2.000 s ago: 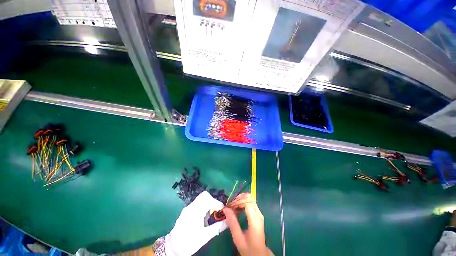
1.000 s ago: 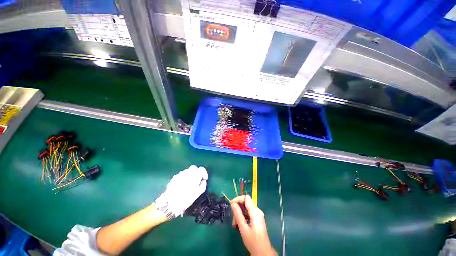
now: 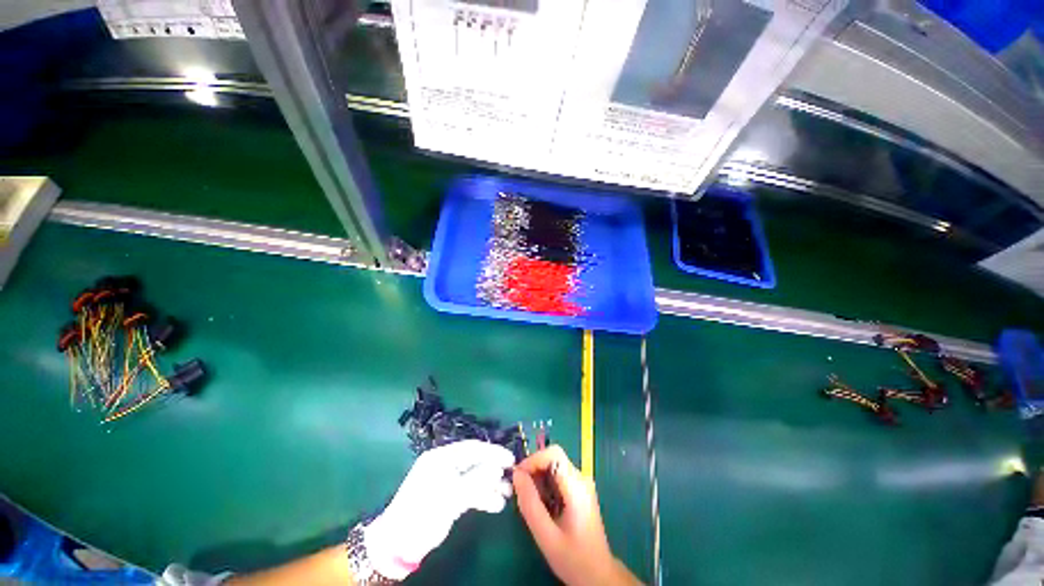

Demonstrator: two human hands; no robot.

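My left hand [image 3: 444, 501], in a white glove, has its fingertips pinched at a small dark part, mostly hidden, against my right fingertips. My bare right hand [image 3: 563, 515] is closed around a harness subassembly [image 3: 543, 440]; short wires with silvery tips stick up above its fingers, and its dark connector is mostly covered by the palm. A heap of small black plastic parts [image 3: 441, 421] lies on the green mat just beyond my left hand. Beyond it, the large blue tray [image 3: 458, 258] holds rows of loose black and red terminated wires.
Finished-looking harness subassemblies [image 3: 115, 343] lie in a pile at left, and several more [image 3: 904, 393] at right. A small blue tray [image 3: 719, 237] with dark contents stands right of the large one. A metal post [image 3: 321, 137] and hanging instruction sheet [image 3: 515, 109] rise behind. A sleeve shows far right.
My left hand has moved right from beside the black heap to meet my right fingertips. The heap looks more spread out leftward. My right hand still holds the harness. The camera view has shifted slightly.
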